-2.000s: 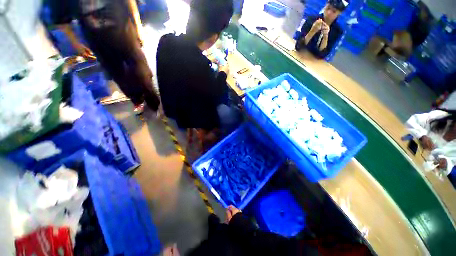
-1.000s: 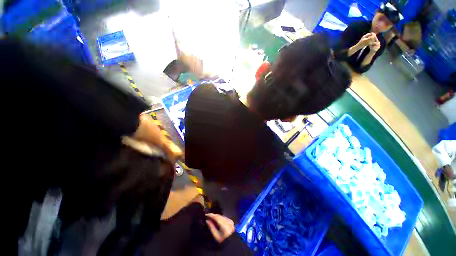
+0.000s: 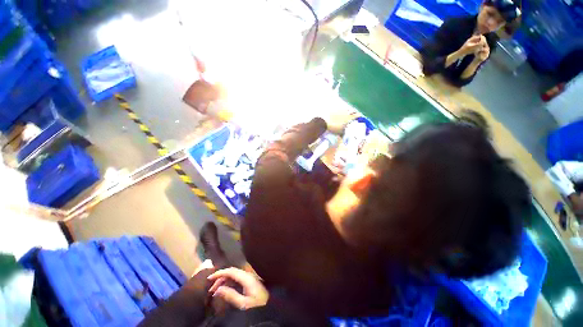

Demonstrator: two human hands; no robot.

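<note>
My right hand (image 3: 240, 288) is low in the picture, left of centre, with its fingers loosely curled and a little apart; nothing shows in it. My left hand (image 3: 203, 267) seems to be the small strip of skin beside it, above a dark sleeve, mostly hidden. A blue bin of white parts (image 3: 505, 287) is at the lower right, partly covered by a seated person's head. Another blue bin with white and dark parts (image 3: 224, 167) lies ahead, beyond my hands.
A seated person in dark clothes (image 3: 300, 236) is close in front. A green belt (image 3: 383, 92) curves behind, with another person (image 3: 470, 51) across it. Stacked blue bins (image 3: 108, 274) stand at the lower left. Yellow-black floor tape (image 3: 150, 137) runs past. Strong glare washes out the top.
The view has shifted forward and left. The standing person at the left is out of view. The seated person looks closer and covers much of the white-parts bin. My right hand now shows beside my left.
</note>
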